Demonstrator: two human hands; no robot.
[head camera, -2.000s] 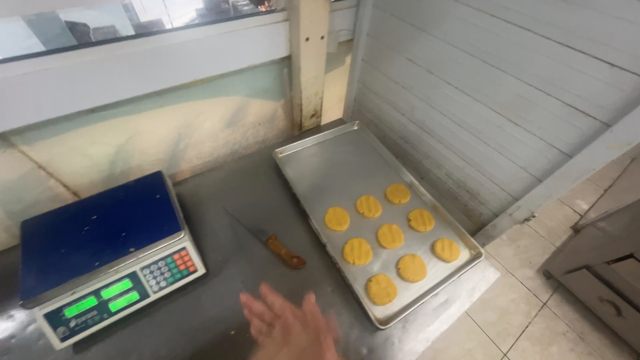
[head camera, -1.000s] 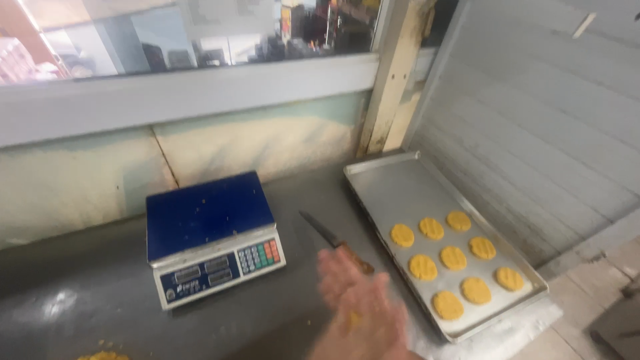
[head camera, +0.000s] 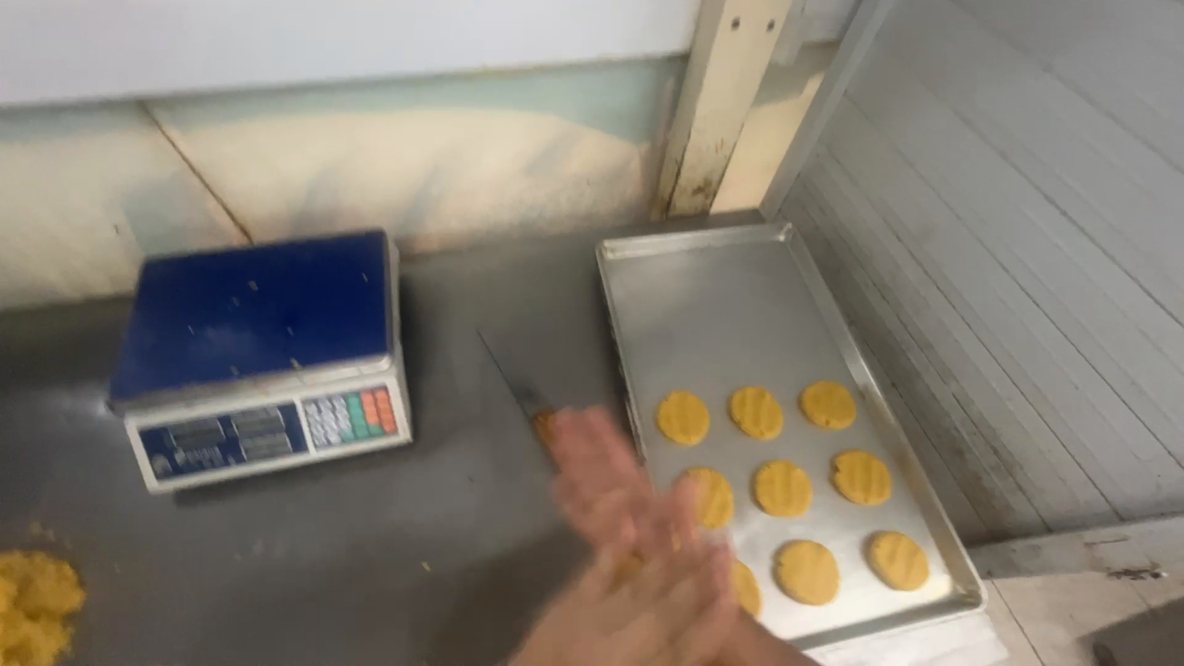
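Observation:
My left hand (head camera: 652, 592) and my right hand (head camera: 601, 476) are pressed palm to palm at the lower middle, blurred by motion. A piece of yellow dough (head camera: 629, 567) shows between them, mostly hidden. Beside and partly behind them lies a metal baking tray (head camera: 703, 324), its lower part bearing several flattened yellow dough rounds (head camera: 782, 488) with grooved tops. My hands cover parts of some rounds. A knife (head camera: 509, 379) lies left of the tray, its wooden handle partly hidden by my right hand.
A digital scale with a blue platform (head camera: 259, 314) stands left on the metal table (head camera: 324, 555); crumbs dot its top. A mound of yellow dough (head camera: 37, 601) sits at the lower left edge. A wall and a post (head camera: 717, 111) border the back, a panelled partition (head camera: 999, 231) the right.
The view has shifted, and the yellow dough mound at the left now shows more fully. My hands have come together over the dough, overlapping the tray's left edge. The scale's display digits no longer show.

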